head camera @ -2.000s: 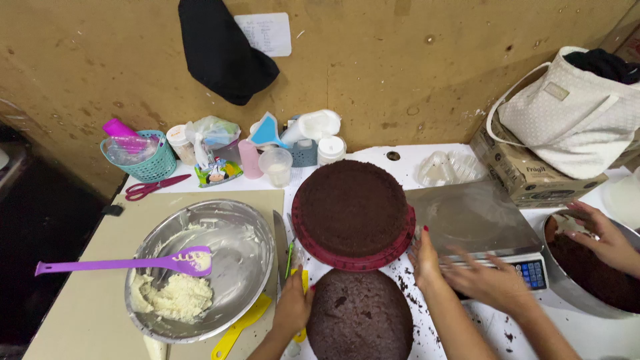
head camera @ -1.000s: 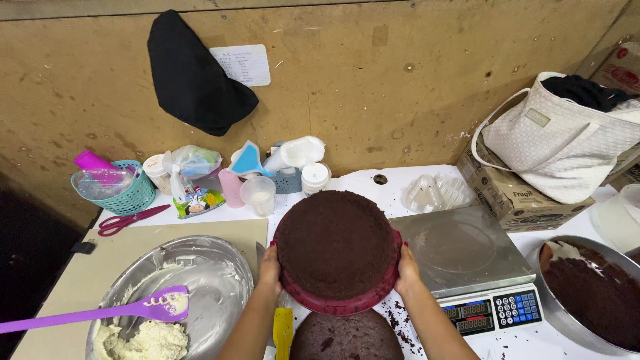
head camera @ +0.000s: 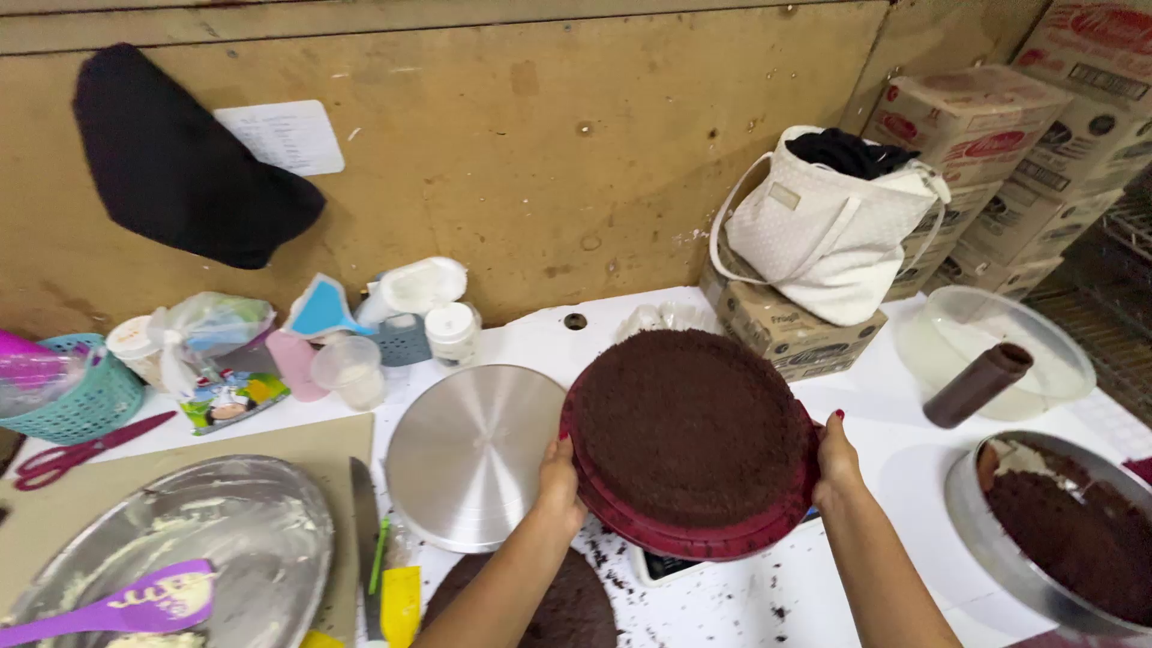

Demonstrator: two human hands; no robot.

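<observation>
A round chocolate cake [head camera: 688, 423] sits on a dark red round plate [head camera: 693, 540], held between my two hands over the kitchen scale. My left hand [head camera: 562, 486] grips the plate's left rim, and my right hand [head camera: 837, 463] grips its right rim. Left of the plate lies a bare round metal turntable [head camera: 477, 454]. Below it, partly behind my left forearm, is a second chocolate cake [head camera: 540, 603]. Only a bit of the kitchen scale [head camera: 664, 567] shows under the plate.
At left, a metal bowl [head camera: 261, 513] holds cream and a purple spatula [head camera: 153, 601]; a knife [head camera: 364, 540] lies beside it. Right stands a round pan [head camera: 963, 522] of dark cake. Behind are a white bag [head camera: 810, 234] on a cardboard box [head camera: 783, 328], and small containers.
The cake and its plate have been lifted and moved right, over the scale. The metal turntable now shows where they stood. Earlier, two seconds ago, the hands were beside the cakes. The view has shifted right.
</observation>
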